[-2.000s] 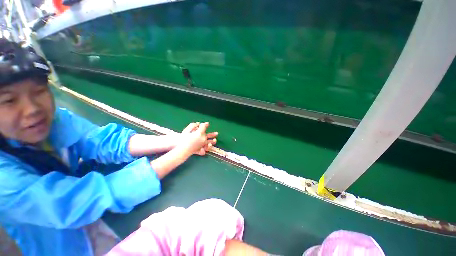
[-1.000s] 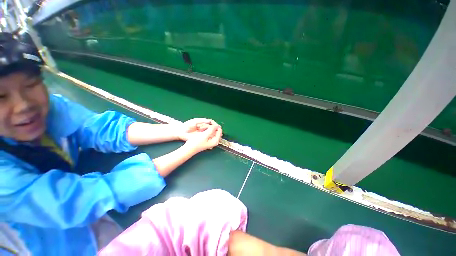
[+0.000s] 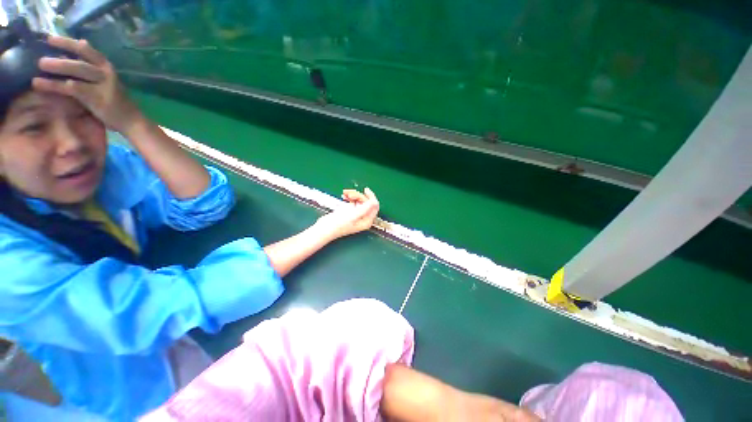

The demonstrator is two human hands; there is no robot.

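The dark green worktop (image 3: 330,284) lies in front of me. My left sleeve, pink striped, rests over it at bottom centre. My bare left forearm runs right from it, and my left hand (image 3: 493,410) is cut off by the bottom edge, fingers out of sight. My right sleeve (image 3: 606,400), pink striped, is at the bottom right, and my right hand is not visible. Nothing is seen held. A ragged whitish edge strip (image 3: 462,259) runs between the worktop and the green belt.
A person in a blue smock (image 3: 124,288) and black headwear leans on the worktop at left, one hand at the head, the other at the strip. A pale slanting post (image 3: 660,206) with yellow tape at its foot stands at right. A grey rail (image 3: 396,128) crosses behind the belt.
The other person has parted their hands and raised one to the head; the other hand stays by the strip. More of my left forearm and hand shows. The view has shifted slightly.
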